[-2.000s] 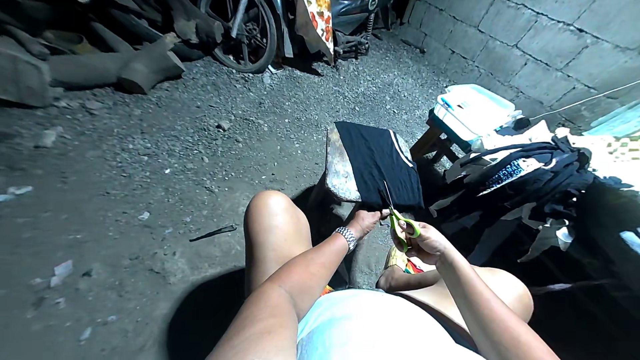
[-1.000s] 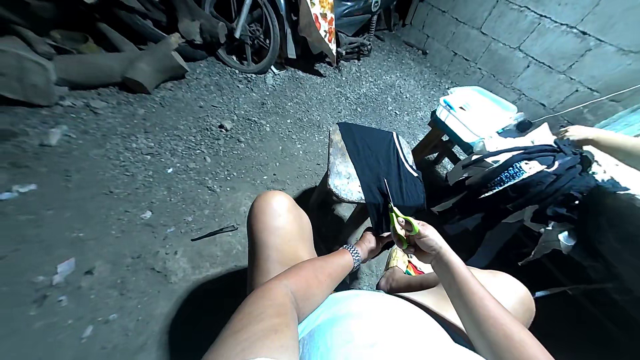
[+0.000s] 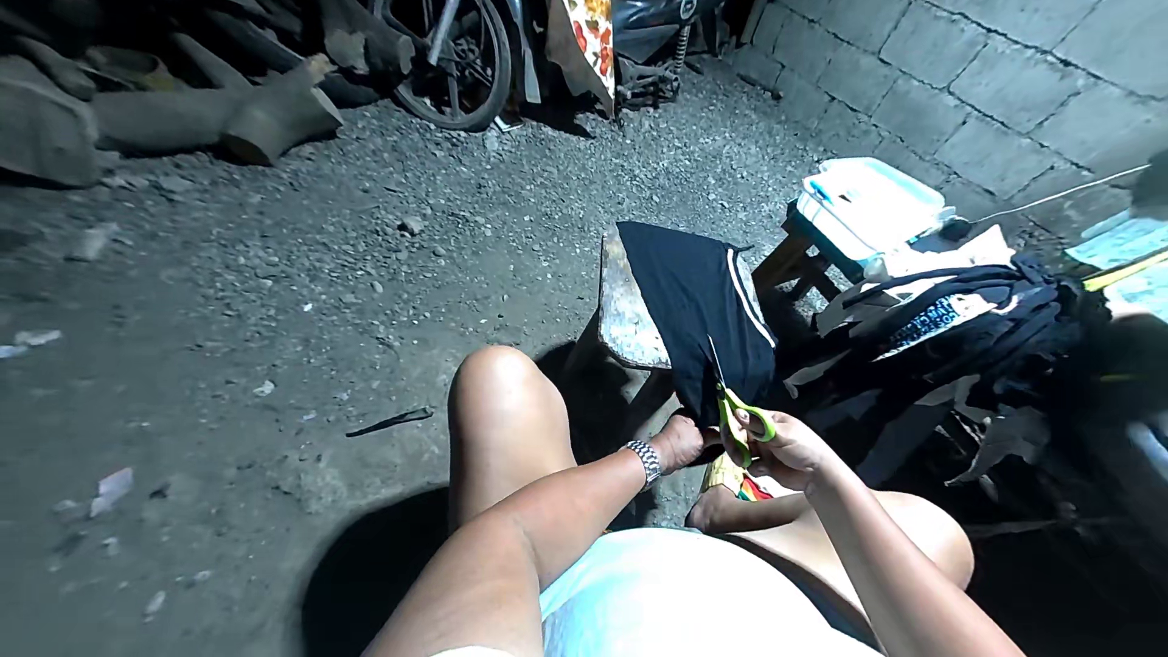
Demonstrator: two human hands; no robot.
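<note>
Black cloth with a white stripe (image 3: 695,297) lies over a small worn wooden stool (image 3: 628,315) in front of my knees. My left hand (image 3: 680,444), with a metal-banded watch on its wrist, grips the near edge of this cloth, its fingertips partly hidden. Scissors with yellow-green handles (image 3: 736,427) are in my right hand (image 3: 789,449), just right of my left hand. Their blades point up and away over the cloth. Whether the blades are apart is hard to tell.
At right is a heap of dark and pale fabric (image 3: 958,319), beside a white plastic container (image 3: 871,205) on a wooden stand. A block wall (image 3: 967,91) rises behind. Logs (image 3: 182,119) and a motorcycle wheel (image 3: 456,68) are at the back left. A dark strip (image 3: 391,422) lies on the ground.
Another person's hand and forearm, over the fabric heap at the right one second ago, have moved away from it. Both my hands have stayed near the cloth's front edge.
</note>
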